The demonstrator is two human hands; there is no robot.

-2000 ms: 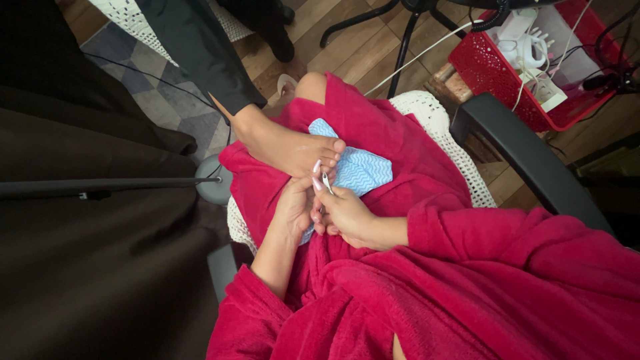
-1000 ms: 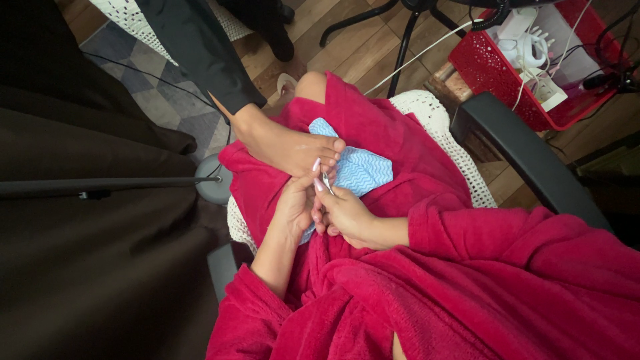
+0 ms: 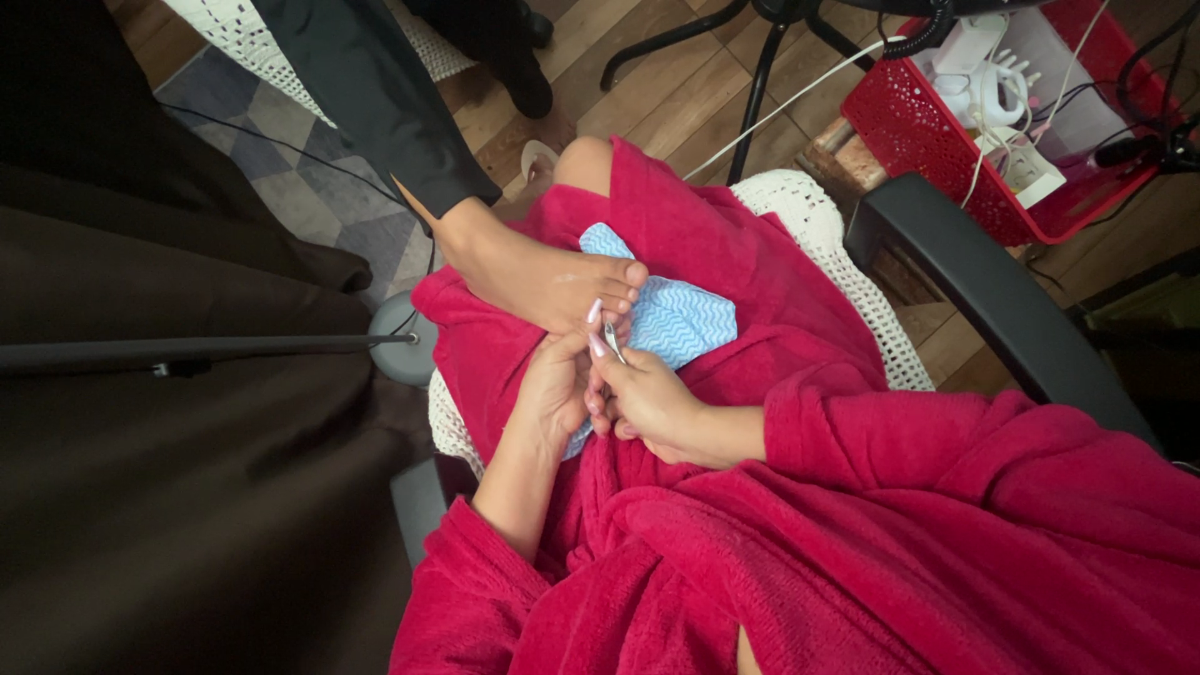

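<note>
Another person's bare foot (image 3: 534, 277) rests across my lap, on my red robe (image 3: 712, 234) and a blue-and-white wavy-patterned cloth (image 3: 684, 323). My right hand (image 3: 656, 403) is closed on a small metal nipper (image 3: 612, 339), its tip at the smaller toes. From below, my left hand (image 3: 558, 380) holds the toe end of the foot, its thumb nail lying on the toes. Both hands are close together and seem to touch. The toe at the nipper's tip is partly hidden by my fingers.
Black armrests (image 3: 984, 291) flank me. A red plastic basket (image 3: 919, 141) with cables and a power strip stands at upper right, near a black table base (image 3: 773, 56). At left are a dark curtain (image 3: 187, 450) and a metal pole (image 3: 206, 352) with a round grey base (image 3: 403, 342).
</note>
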